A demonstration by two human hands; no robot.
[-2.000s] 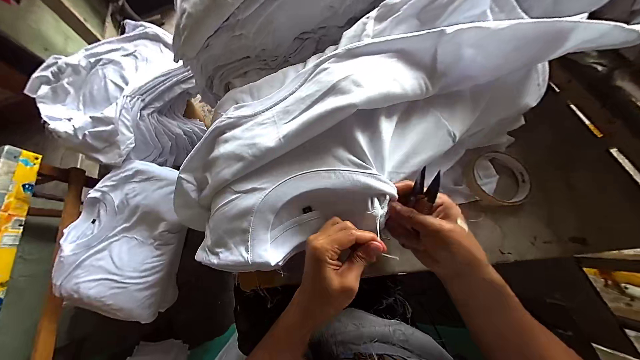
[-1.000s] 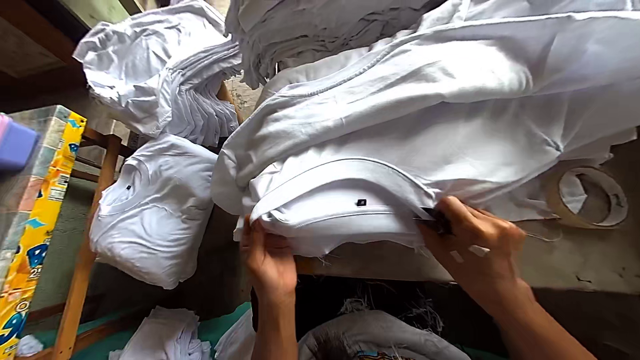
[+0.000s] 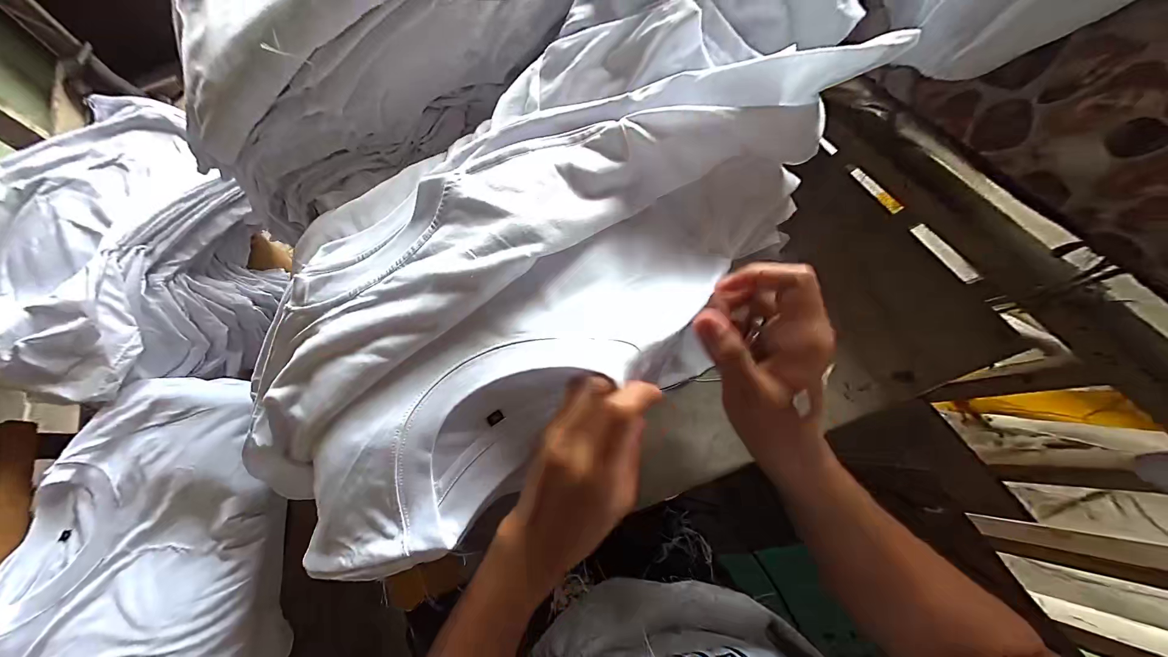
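Note:
A white T-shirt (image 3: 511, 319) lies on top of a pile of white shirts at the table's front edge, its neckline with a small dark label facing me. My left hand (image 3: 584, 456) grips the neckline at its right end, blurred by motion. Up and to the right of it, my right hand (image 3: 776, 356) has its fingers curled at the fabric's right edge; whether they pinch cloth or thread is unclear. The small dark snips seen earlier cannot be made out, and the palm is partly hidden.
More white shirts (image 3: 310, 91) are heaped behind. A stack of white garments (image 3: 182, 292) stands at left, with a folded white shirt (image 3: 164, 520) below it. The bare table surface (image 3: 876, 328) shows at right, beside wooden slats (image 3: 1077, 538). Loose threads (image 3: 684, 547) hang near my lap.
My left hand has moved from the left part of the neckline to its right end. My right hand has come away from the neckline's corner and is raised. The view has swung right.

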